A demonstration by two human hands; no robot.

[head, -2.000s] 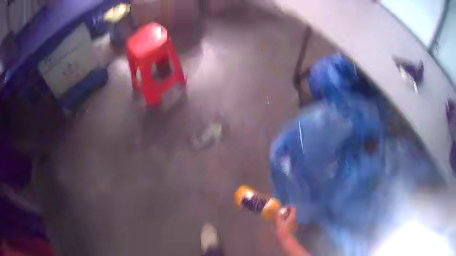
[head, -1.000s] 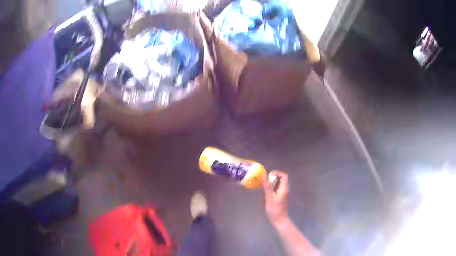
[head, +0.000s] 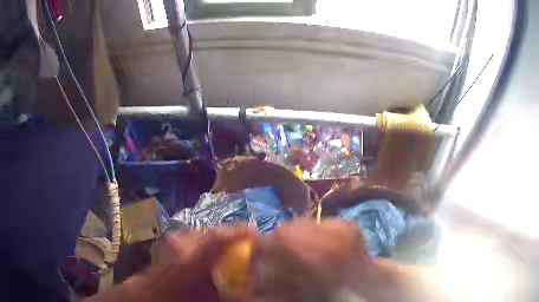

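Observation:
An orange bottle [head: 235, 265] is very close to the camera at the bottom centre, blurred and mostly covered by my hands. My left hand [head: 183, 265] is around its left side. My right hand [head: 319, 253] is against its right side, closed. Both hands are blurred and cut off by the lower edge. The individual fingers, the bottle's cap and its label cannot be made out.
Open cartons with clear and blue plastic [head: 266, 206] stand ahead. Behind them are a blue crate [head: 156, 165] and a box of colourful small items [head: 313, 150]. A yellow cloth [head: 405, 138] hangs on a pale rail [head: 331, 118]. Purple fabric fills the left.
The view has lifted from the floor to the wall and rail. The bottle, earlier held out low by my right hand, is now close to the camera, and my left hand has come to it.

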